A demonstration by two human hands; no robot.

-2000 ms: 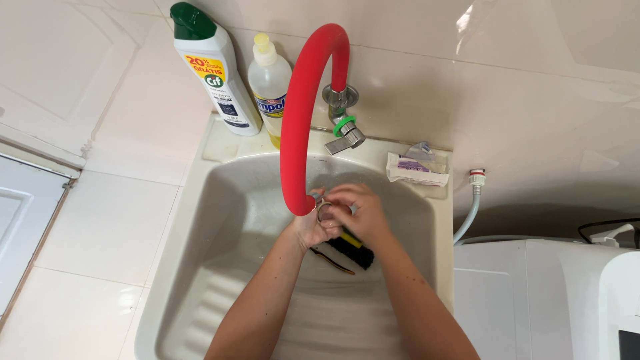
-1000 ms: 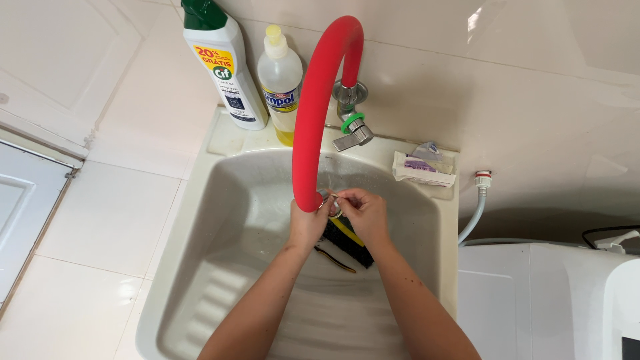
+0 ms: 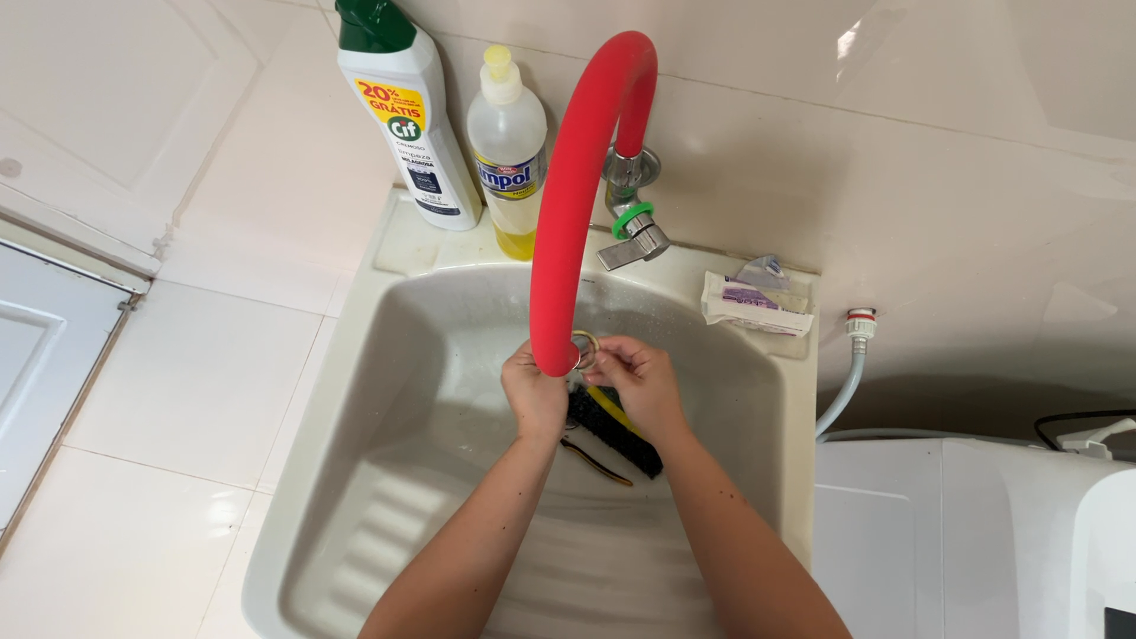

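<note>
Under the tip of the red flexible faucet spout [image 3: 555, 266], a small ring-shaped item [image 3: 586, 349], perhaps a bracelet, is between my hands. My right hand [image 3: 637, 377] pinches its right side between thumb and fingers. My left hand [image 3: 537, 390] is at its left, with its fingers partly hidden behind the spout, so its hold cannot be made out. Below them in the sink basin [image 3: 444, 399] lie a black scrubbing brush [image 3: 617, 435] with a yellow edge and a thin black-and-yellow handled item [image 3: 599, 465].
A white Cif bottle [image 3: 410, 133] and a clear bottle with yellow liquid [image 3: 508, 160] stand on the sink's back left ledge. A metal faucet handle [image 3: 635, 248] sits behind the basin. A wrapped packet [image 3: 757, 303] lies on the back right ledge, near a grey hose [image 3: 848, 382] and a white appliance [image 3: 941, 524].
My right hand, whose fingers were spread over my left hand two seconds ago, now pinches the ring-shaped item to the right of the spout tip.
</note>
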